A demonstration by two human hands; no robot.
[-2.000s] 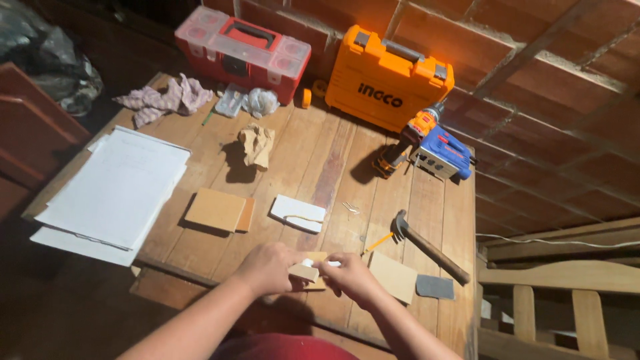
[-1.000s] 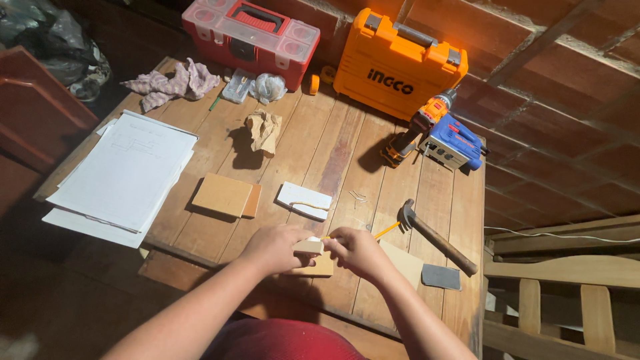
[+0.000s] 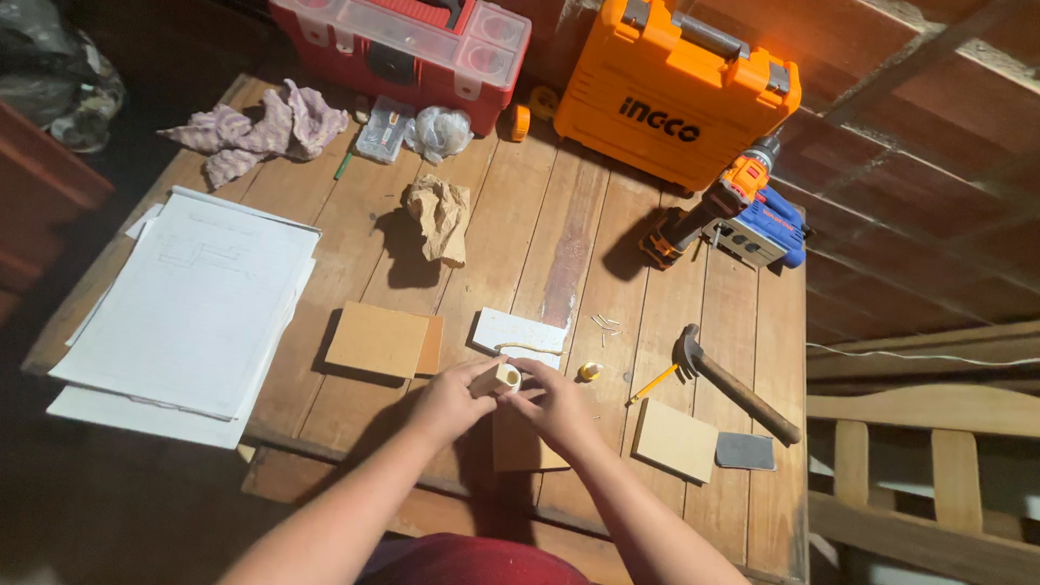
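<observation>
My left hand (image 3: 452, 400) grips a small light wood block (image 3: 488, 379) over the near part of the table. Close beside it, my right hand (image 3: 552, 400) holds a small white bottle (image 3: 512, 379), seen from its end against the block. Beneath my hands lies a flat wooden piece (image 3: 524, 443). A white board (image 3: 520, 331) with a bent strip on it sits just beyond them. To the right are a yellow cap (image 3: 591, 371), several nails (image 3: 605, 327), a pencil (image 3: 652, 384), a claw hammer (image 3: 735, 382), a fibreboard piece (image 3: 675, 440) and dark sandpaper (image 3: 746, 451).
Paper sheets (image 3: 195, 301) and two stacked board pieces (image 3: 378, 340) lie left. Crumpled brown paper (image 3: 439, 219), a cloth (image 3: 272, 132) and a red toolbox (image 3: 406, 57) stand farther back. An orange case (image 3: 678, 97), a cordless drill (image 3: 715, 203) and a blue jigsaw (image 3: 760, 227) are back right.
The small block has been lifted from the flat piece and tilted up beside the white bottle. The view has moved closer to the table.
</observation>
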